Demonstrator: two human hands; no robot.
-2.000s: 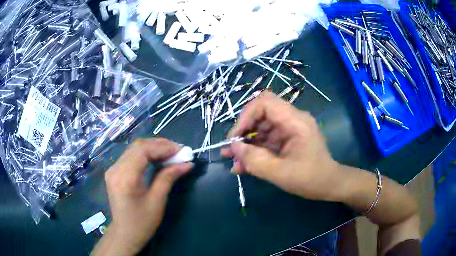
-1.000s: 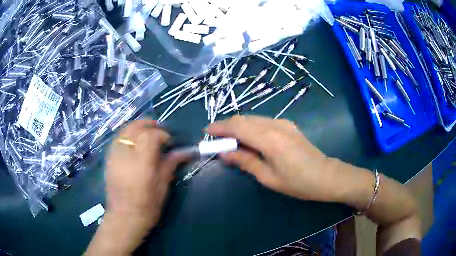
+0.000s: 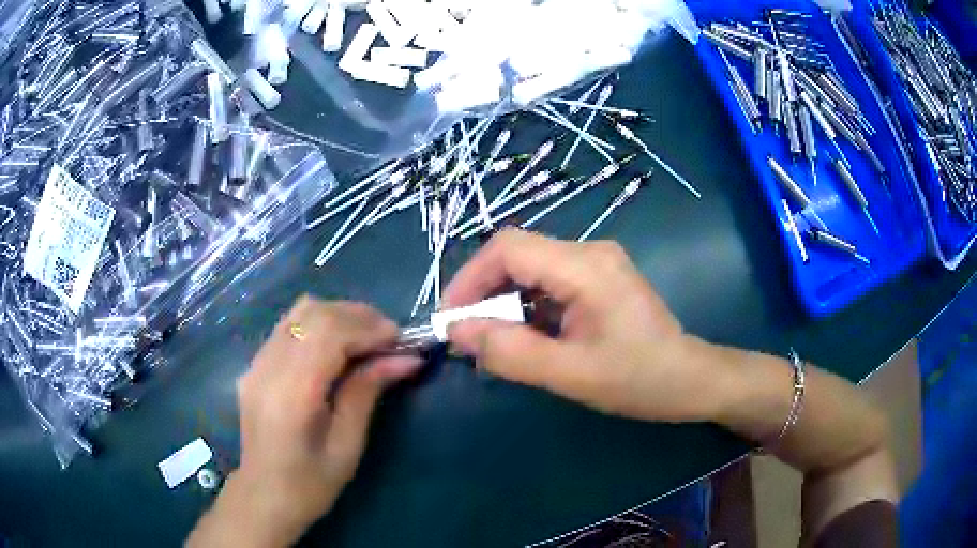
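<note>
My right hand (image 3: 579, 332) holds a white sleeve (image 3: 482, 315) between thumb and fingers at the centre. My left hand (image 3: 321, 385), with a ring on one finger, pinches a thin silvery piece (image 3: 416, 338) at the sleeve's left end. Most of that piece is hidden by my left fingers, and I cannot tell how far it sits in the sleeve. Loose rod cores (image 3: 471, 193) lie in a pile just behind my hands, some with dark ends.
A clear bag of metal tubes (image 3: 118, 214) with a white label (image 3: 69, 238) lies left. An open bag of white sleeves (image 3: 471, 48) is at the top. Blue bins (image 3: 836, 284) of metal parts stand right. A white slip (image 3: 184, 462) and small round piece (image 3: 208, 478) lie lower left.
Two seconds ago my left hand held the white sleeve and my right hand a rod. Now my right hand holds the sleeve, and my left fingers have closed in on its left end.
</note>
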